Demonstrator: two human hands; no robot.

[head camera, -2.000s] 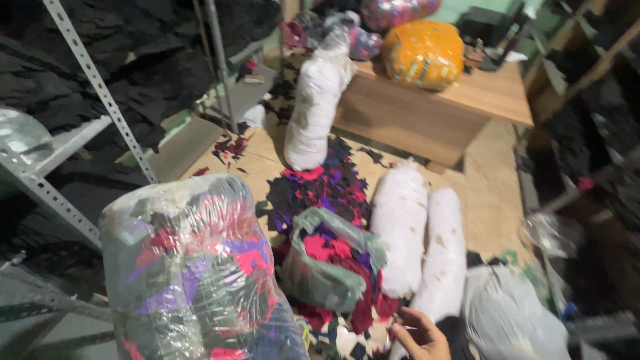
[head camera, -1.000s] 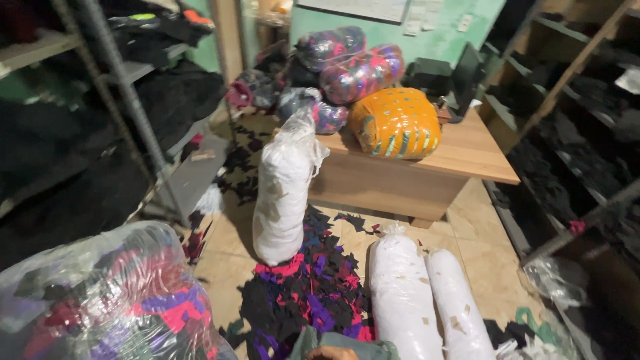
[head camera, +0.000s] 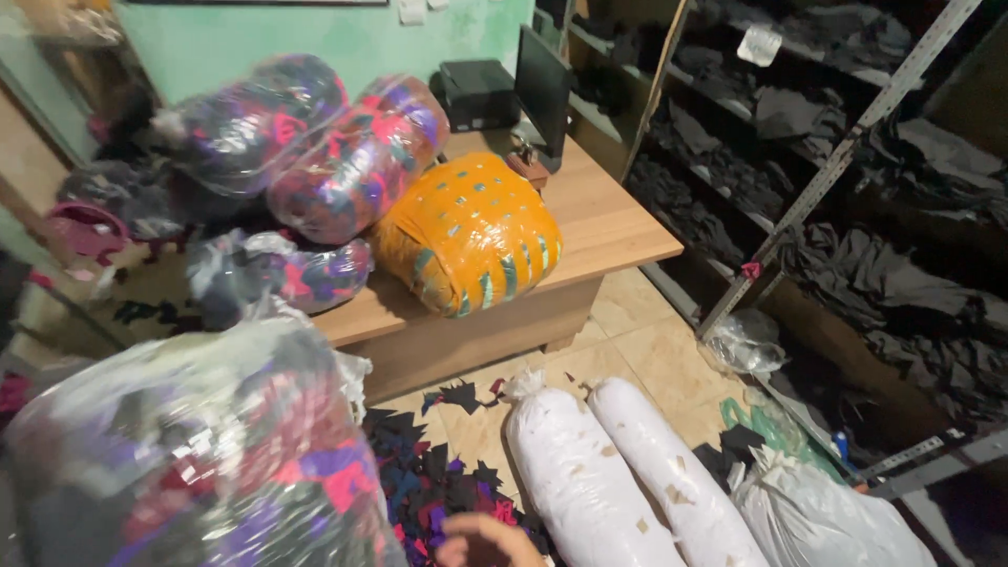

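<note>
One hand shows, at the bottom edge above the scraps; it seems to be my right hand [head camera: 490, 542], fingers partly curled, holding nothing that I can see. My left hand is out of sight. A large clear plastic bag packed with multicoloured fabric scraps [head camera: 213, 449] fills the lower left, close to the camera. Loose dark, purple and pink fabric scraps [head camera: 417, 472] lie on the floor beside it. Two long white stuffed bags, one wider [head camera: 591, 480] and one slimmer [head camera: 677, 472], lie right of my hand.
A wooden desk [head camera: 606, 228] holds an orange taped bundle [head camera: 480, 228], a monitor [head camera: 542, 98] and a black printer [head camera: 478, 94]. Clear bags of scraps [head camera: 362, 157] are piled at its left. Metal shelves of dark fabric [head camera: 850, 142] line the right. A whitish plastic bag [head camera: 827, 512] lies lower right.
The view has moved towards the desk. The large bag of scraps at lower left now stands in front of where the upright white bag showed earlier.
</note>
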